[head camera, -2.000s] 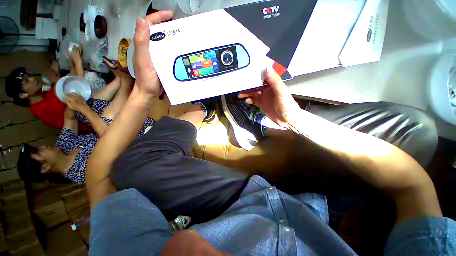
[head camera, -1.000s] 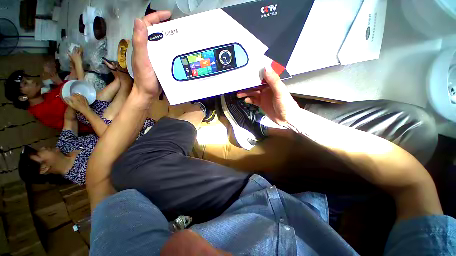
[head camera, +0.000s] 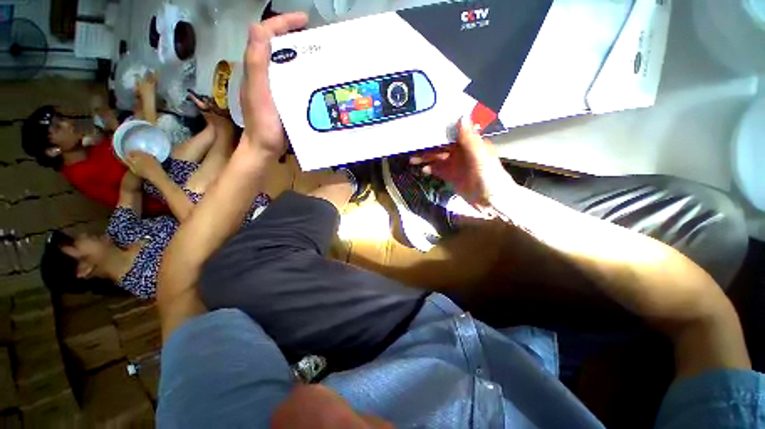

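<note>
A long white dash-cam carton (head camera: 289,138) with dark grey and red triangles, "CCTV" lettering and a picture of an oblong mirror with a colourful screen is held up over the lap and table edge. My left hand (head camera: 267,92) holds its left end, palm along the side and fingers over the top left corner. My right hand (head camera: 474,166) grips its lower edge near the middle, thumb on the front by the red triangle and fingers underneath. The carton's right part lies over the table, and its back is hidden.
The long white table (head camera: 554,151) runs along the top. A white tub (head camera: 752,151) is at the right edge. At left, seated people are beside the table; one hand there holds a white bowl (head camera: 144,144). A yellow-brown round piece (head camera: 222,84) and brown cartons (head camera: 92,348) also show.
The whole view has shifted, so the carton, hands and people appear slightly farther right. Both hands keep the same hold on the carton. The white bowl at left has moved a little.
</note>
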